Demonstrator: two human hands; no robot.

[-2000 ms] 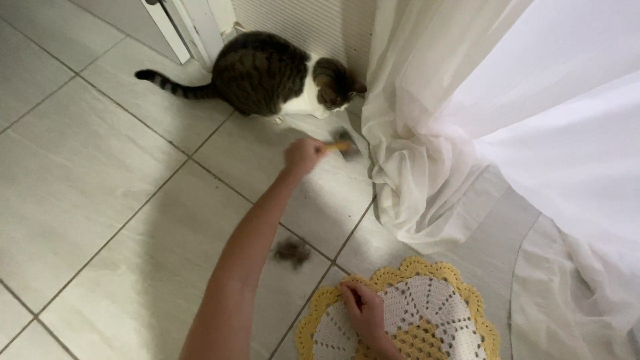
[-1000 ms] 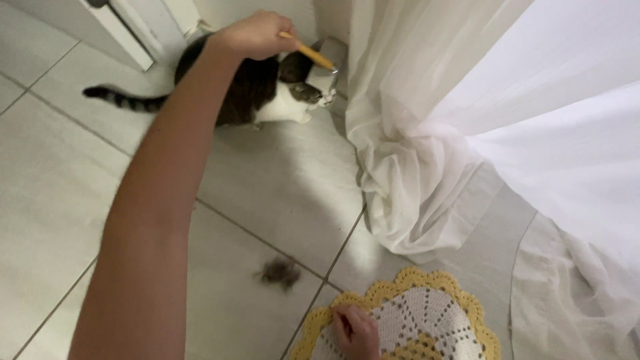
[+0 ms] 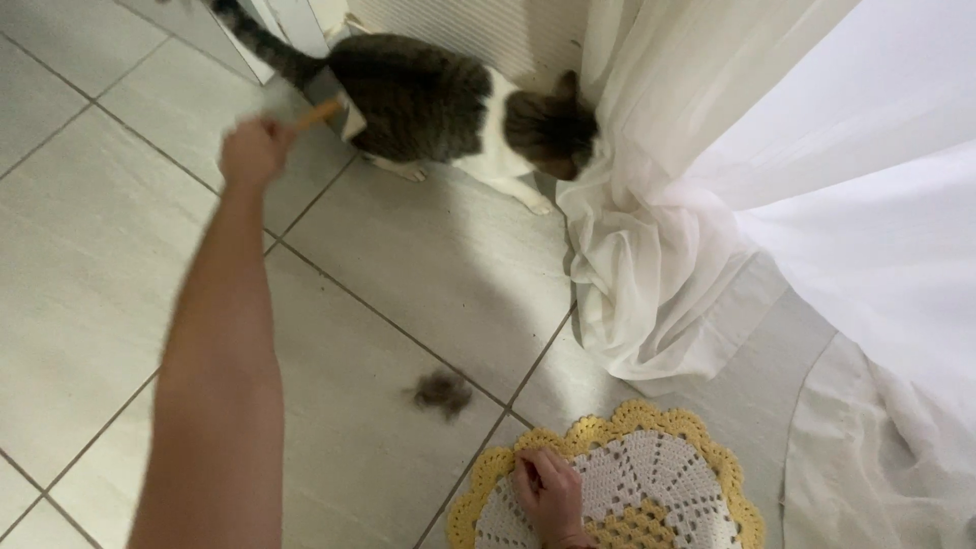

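My left hand [image 3: 255, 151], at the end of an outstretched arm, grips the orange handle of a pet grooming brush [image 3: 339, 107]. The brush's flat head is at the rump of a tabby-and-white cat [image 3: 419, 95], near the base of its tail. The cat stands on the tiles with its head turned down beside a sheer white curtain [image 3: 648, 252]. On the floor lies a clump of loose fur [image 3: 444, 393]. My right hand [image 3: 547, 488] rests, fingers curled, on a yellow and white crocheted mat [image 3: 663, 473]; nothing shows in it.
Behind the cat are a ribbed pale panel [image 3: 488, 30] and a white frame [image 3: 286, 27]. The curtain hangs at the right and gathers on the floor, with more pale fabric [image 3: 877, 457] at the lower right. Grey tiles [image 3: 366, 335] cover the floor.
The brush in my left hand has moved left, from near the cat's head to its rump. The cat's tail, low and out to the left before, is now raised.
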